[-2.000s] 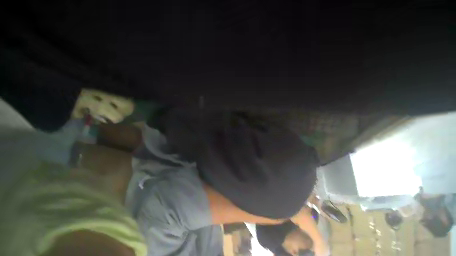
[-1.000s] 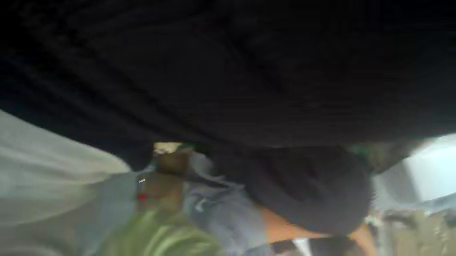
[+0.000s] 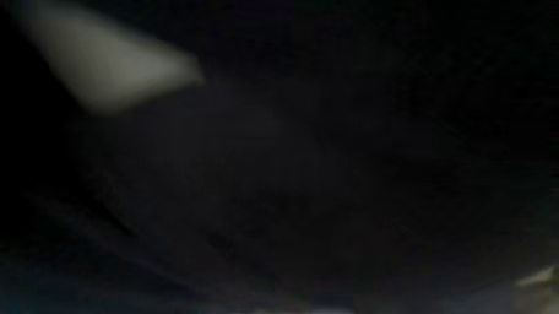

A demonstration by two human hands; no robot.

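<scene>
A dark, blurred surface that looks like cloth (image 3: 294, 184) fills nearly the whole head view. A pale grey-white patch (image 3: 116, 64) with blurred edges shows at the upper left; I cannot tell what it is. Neither my left hand nor my right hand can be seen. Whatever lies behind the dark surface is hidden.
A small yellowish blurred patch (image 3: 538, 279) shows at the lower right corner. A thin light strip (image 3: 331, 311) lies at the bottom edge. A dim bluish area (image 3: 61, 288) is at the lower left. None can be made out.
The dark surface has spread downward over the view. The seated people, the light-green cloth and the bright area at the right have gone from sight. A pale patch has appeared at upper left.
</scene>
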